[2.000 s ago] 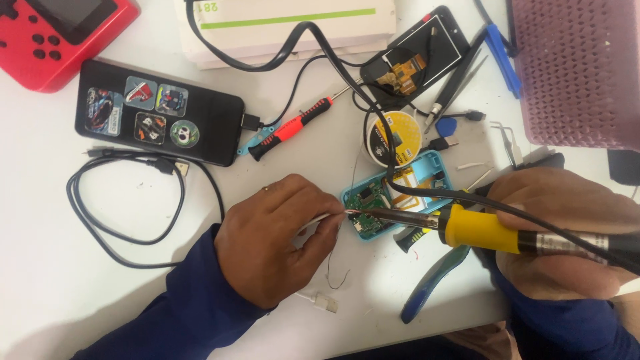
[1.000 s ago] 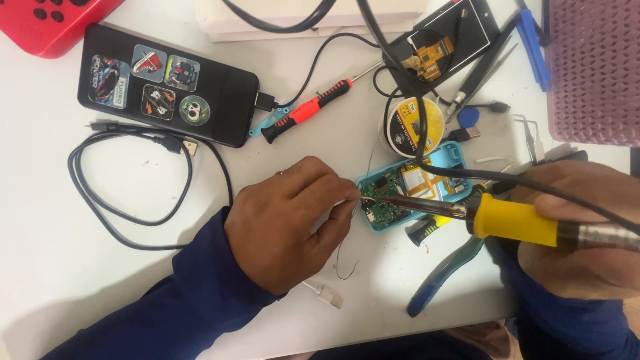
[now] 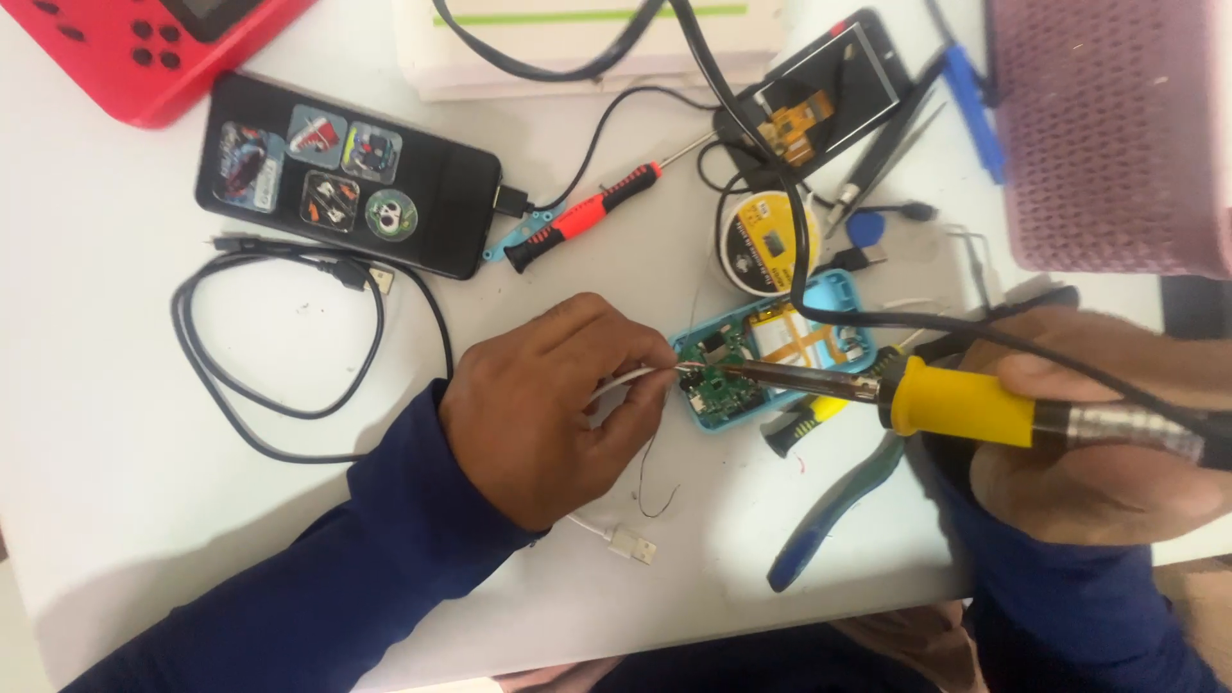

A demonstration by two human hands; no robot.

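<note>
My left hand (image 3: 558, 404) pinches a white cable (image 3: 630, 377) between thumb and fingers, its stripped wire end over a green circuit board (image 3: 724, 390). The board lies in an opened light-blue plastic housing (image 3: 847, 289), beside a silver-white battery pouch (image 3: 784, 337) with amber tape. My right hand (image 3: 1088, 414) grips a yellow-handled soldering iron (image 3: 962, 402); its tip points left at the wire end, and whether they touch is unclear. The iron's black cord (image 3: 924, 322) runs over the housing. A white USB plug (image 3: 632, 546) lies below my left hand.
A solder spool (image 3: 767, 243) stands behind the housing, near a display panel (image 3: 828, 96) and tweezers (image 3: 885, 149). A red-and-black screwdriver (image 3: 587, 216), power bank or phone with stickers (image 3: 433, 207) and coiled black cable (image 3: 192, 356) lie left. Pliers (image 3: 818, 529) lie in front; a pink basket (image 3: 1107, 135) stands right.
The soldering iron and the pinched cable stay over the board. The iron's cord hangs in a different curve than two seconds ago. The view has shifted slightly.
</note>
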